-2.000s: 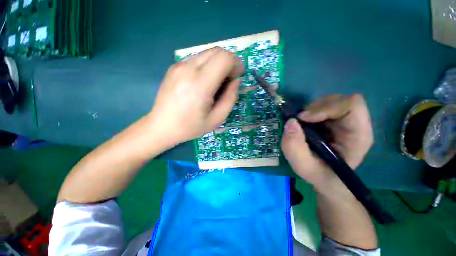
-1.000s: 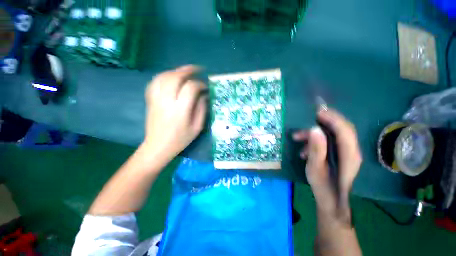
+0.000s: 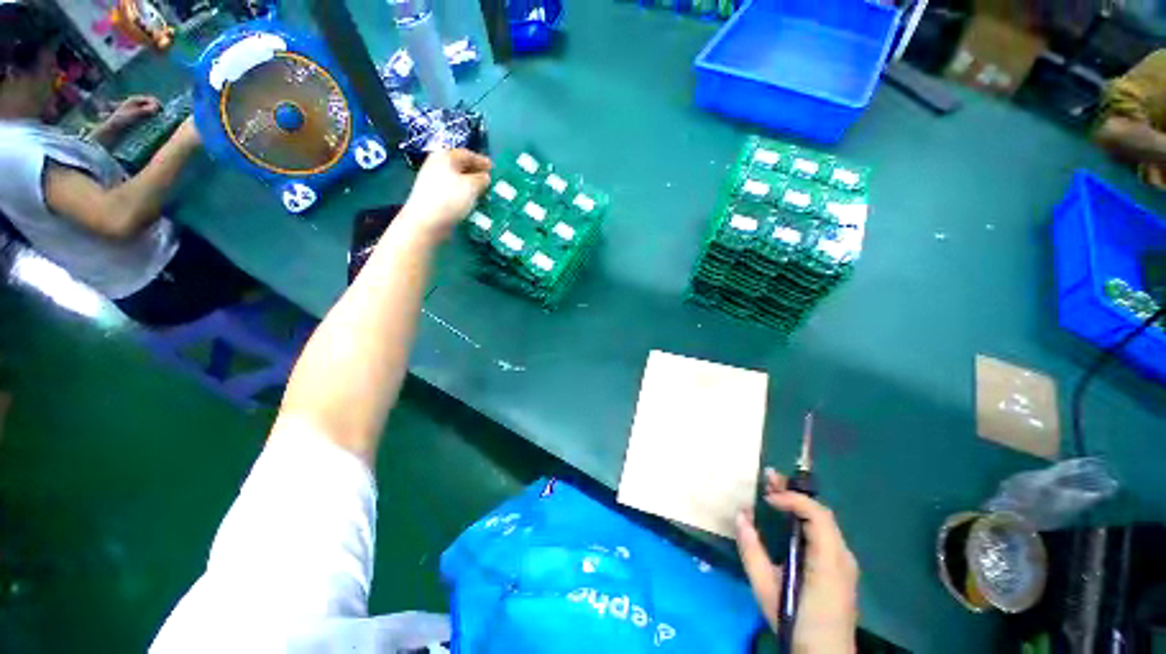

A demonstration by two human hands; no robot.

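Observation:
The pale tan backing board lies bare on the green mat, with no panel on it. My left hand is stretched far forward to the back left corner of the left stack of green PCB panels. Its fingers are bent together, and whether they pinch anything is too small to tell. My right hand holds the black soldering iron just right of the backing board, its metal tip pointing up and away. A taller stack of PCB panels stands right of the left one.
A blue-framed fan and a seated person are at left. Blue bins stand at the back and right. A tan card, clear bag and round tin are at right. Another person's arm shows.
The panel has gone from the backing board. My left hand has moved from beside it to the left stack. The view has swung up, and my right hand still holds the iron.

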